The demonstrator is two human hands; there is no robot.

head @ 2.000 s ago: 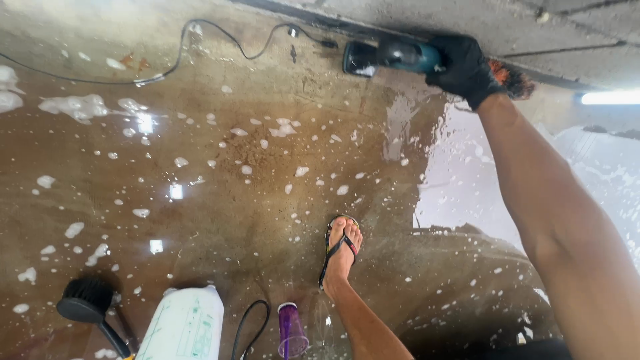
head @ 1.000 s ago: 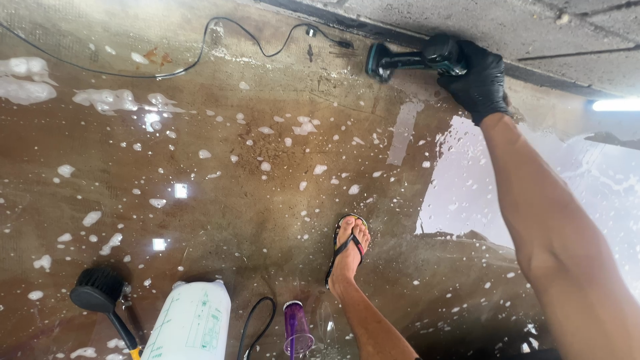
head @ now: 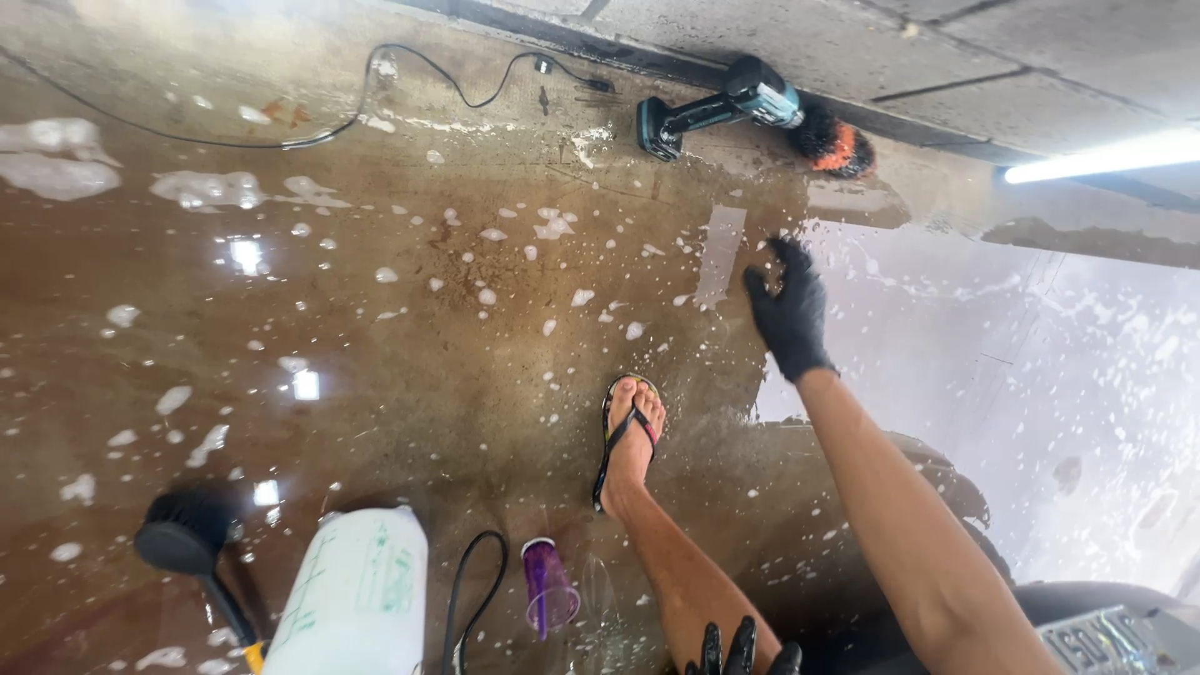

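A teal and black cordless drill [head: 717, 108] with a round black and orange brush [head: 837, 143] fitted lies on the wet floor against the wall's foot. My right hand [head: 790, 305], in a black glove, is below it on the view, empty, fingers spread and curved, not touching the drill. Only the gloved fingers of my left hand [head: 743, 652] show at the bottom edge, apart, in front of my lower leg; the palm is hidden. My foot in a flip-flop [head: 630, 436] stands on the soapy floor.
At the bottom are a long-handled black scrub brush [head: 187, 530], a white plastic container [head: 352, 591], a looped hose [head: 457, 581] and a purple translucent cup [head: 544, 581]. A thin black cable [head: 422, 58] runs along the top left. Part of a vehicle with a plate [head: 1102, 642] shows bottom right.
My right hand has let go of the drill and moved away from it, down the view. The drill now lies by the wall. My left hand's fingers have come into view at the bottom.
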